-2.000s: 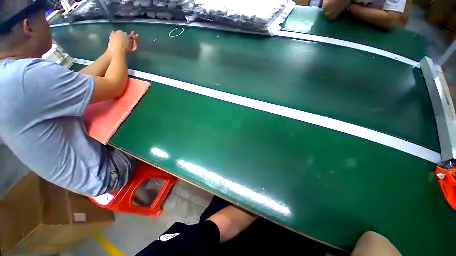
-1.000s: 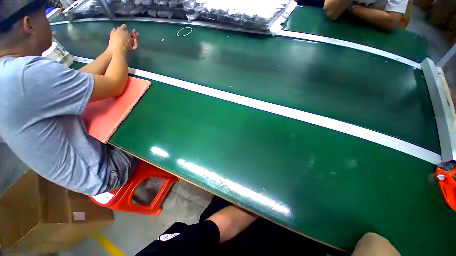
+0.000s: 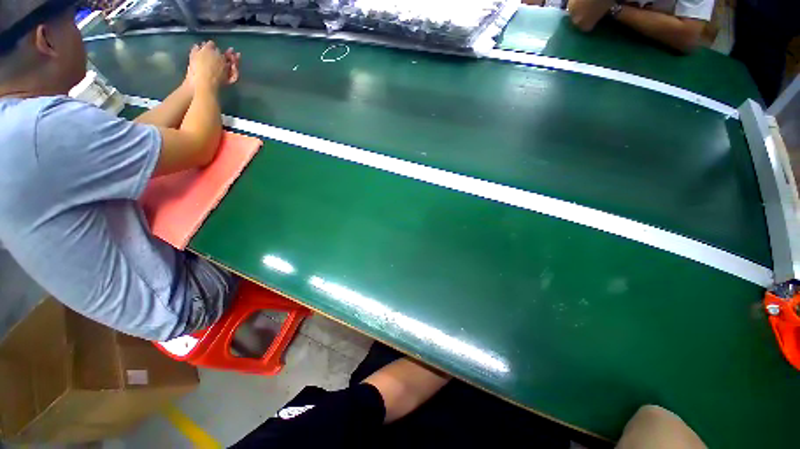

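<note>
Neither of my hands shows in the picture. The glossy green workbench (image 3: 395, 254) lies nearest in front of me. A bare rounded body part, knee or arm, I cannot tell which, shows at its near edge at the bottom right. A bare leg from black shorts shows below the bench. Beyond a long white strip (image 3: 456, 182) lies the darker green conveyor belt (image 3: 491, 114), with a thin pale ring (image 3: 335, 53) on its far left part. An orange-red tape dispenser (image 3: 785, 324) is at the right edge, partly cut off.
A person in a grey shirt sits at the left, arms over a salmon-red pad (image 3: 206, 188), on a red stool (image 3: 254, 338). An open carton (image 3: 96, 377) stands on the floor. Shiny bagged parts (image 3: 403, 19) lie across the belt. Another person's forearms rest at the top right.
The pale ring has moved a little to the right along the belt. A dark-clothed figure now shows at the top right edge. The seated person's hands have shifted slightly.
</note>
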